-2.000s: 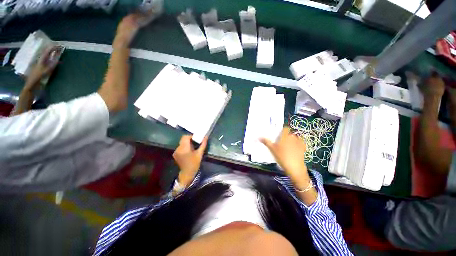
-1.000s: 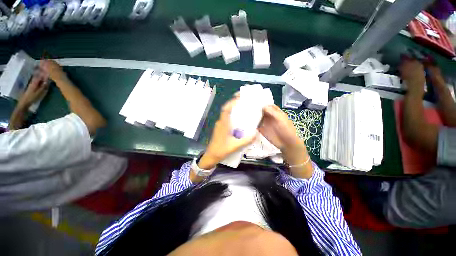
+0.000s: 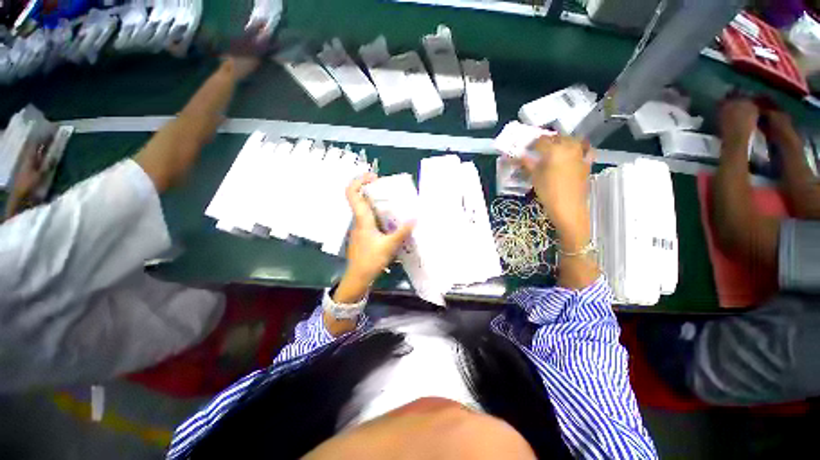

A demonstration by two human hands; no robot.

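Note:
My left hand point(image 3: 367, 243) holds a white folding carton point(image 3: 401, 202) slanted between the opened cartons and the flat cartons. Its lower end points toward me. My right hand point(image 3: 559, 175) is on the small folded leaflet piles point(image 3: 517, 141) above the rubber bands; its fingertips are at the white paper, and whether they grip a piece is unclear. Flat cartons point(image 3: 457, 225) lie directly before me. Opened cartons point(image 3: 280, 190) lie in an overlapping row at left, with flap ends pointing away.
Tangled rubber bands point(image 3: 521, 238) lie beside a thick carton stack point(image 3: 634, 232). Several single cartons point(image 3: 390, 79) stand beyond the white strip point(image 3: 342, 135). A grey post point(image 3: 661, 67) rises at right. A neighbour's arm point(image 3: 184, 121) reaches across at left; another person works at right near a red mat point(image 3: 746, 243).
My hands have moved apart: the left keeps a carton, and the right has moved right to the leaflet piles. Another carton has joined the row beyond the strip. The left neighbour's arm now reaches forward.

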